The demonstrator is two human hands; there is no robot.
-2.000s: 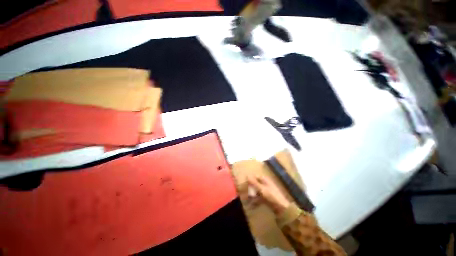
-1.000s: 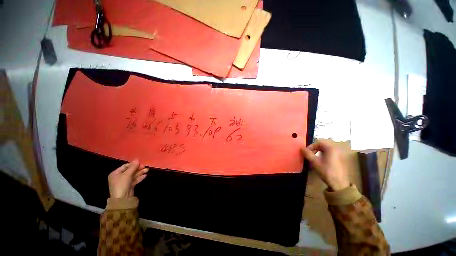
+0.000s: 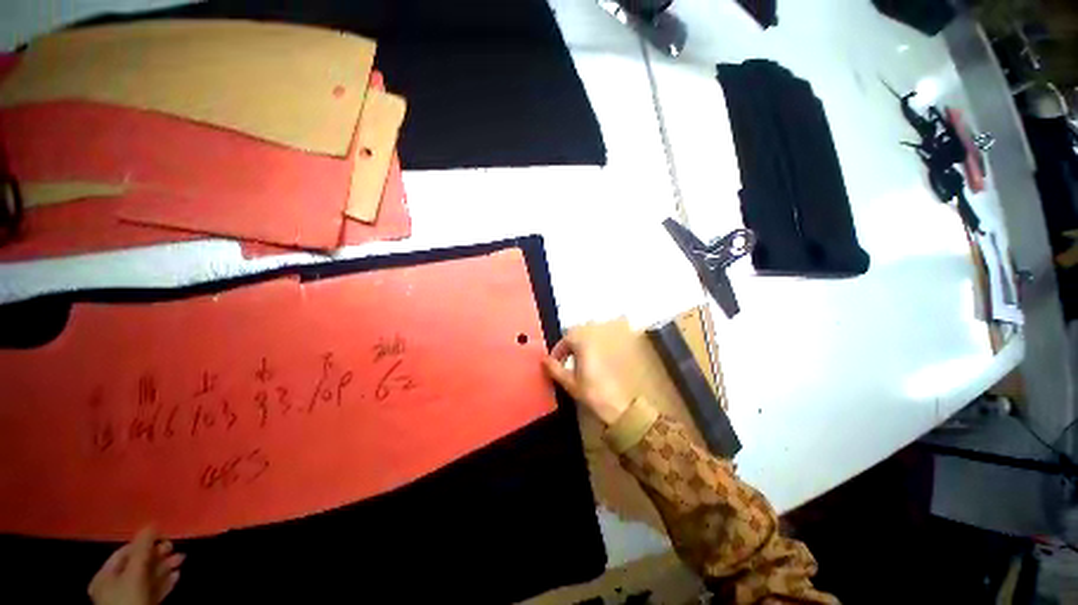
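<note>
The red card pattern (image 3: 307, 414), with handwritten black characters and a small punched hole, lies on black cloth (image 3: 520, 508). Cloth shows beyond its top, right and lower edges. My right hand (image 3: 589, 372) has its thumb and finger together at the pattern's right edge, just below the hole. My left hand (image 3: 136, 573) is at the pattern's lower edge, cut off by the bottom of the picture. Its fingertips touch the edge; whether they grip it cannot be told. No chalk can be made out in either hand.
A brown card sheet (image 3: 621, 473) lies right of the cloth, with a dark metal bar (image 3: 694, 390) on it. A spring clamp (image 3: 713, 262) and folded black cloth (image 3: 794, 171) are beyond. Stacked patterns (image 3: 213, 89) lie upper left on black cloth. Black-handled tools (image 3: 940, 154) lie far right.
The view has swung right since one second ago; both hands stay at the pattern's edges. Two seconds ago my right hand was on the brown card, and less cloth showed beyond the pattern's right edge.
</note>
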